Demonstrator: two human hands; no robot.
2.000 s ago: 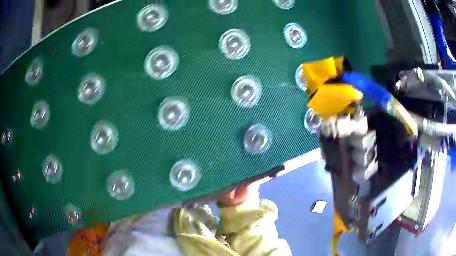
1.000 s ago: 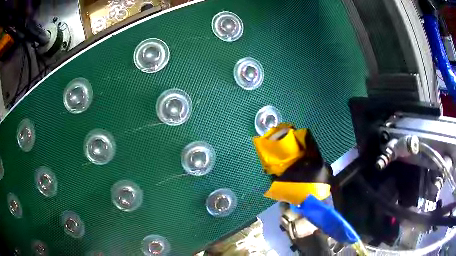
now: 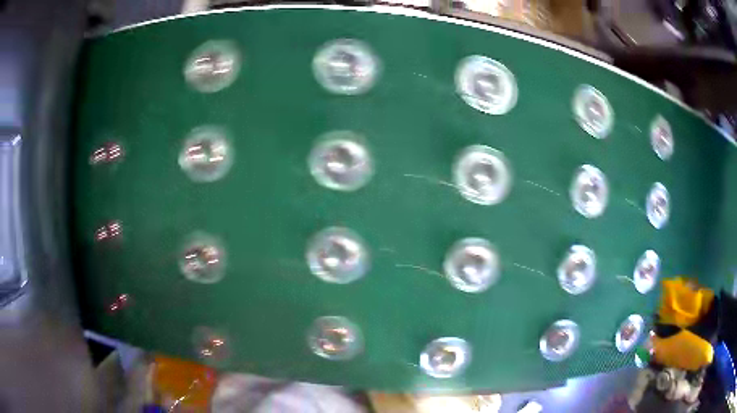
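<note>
No hand of mine can be made out in the current view. Nearest in front of me is a dark green conveyor belt (image 3: pixel 267 210). Several clear round parts lie on it in rows, spaced apart, such as this clear round part (image 3: pixel 338 255). Each has a bright centre with a ring around it. Those at the left end are blurred and show mainly as small reddish glints. The pick-and-place head (image 3: pixel 685 302) with yellow tape is at the lower right, beside the last row of parts, cut by the frame edge.
A grey machine frame (image 3: pixel 40 185) stands at the left end of the belt. Blurred machine parts (image 3: pixel 663 40) lie beyond the far edge at upper right. Along the near edge are an orange thing (image 3: pixel 182 381) and pale, blurred shapes I cannot identify.
My view has turned left along the belt. The yellow-taped head now sits smaller at the lower right, and the belt's left end shows. The hand and pale-yellow sleeve seen earlier no longer show clearly.
</note>
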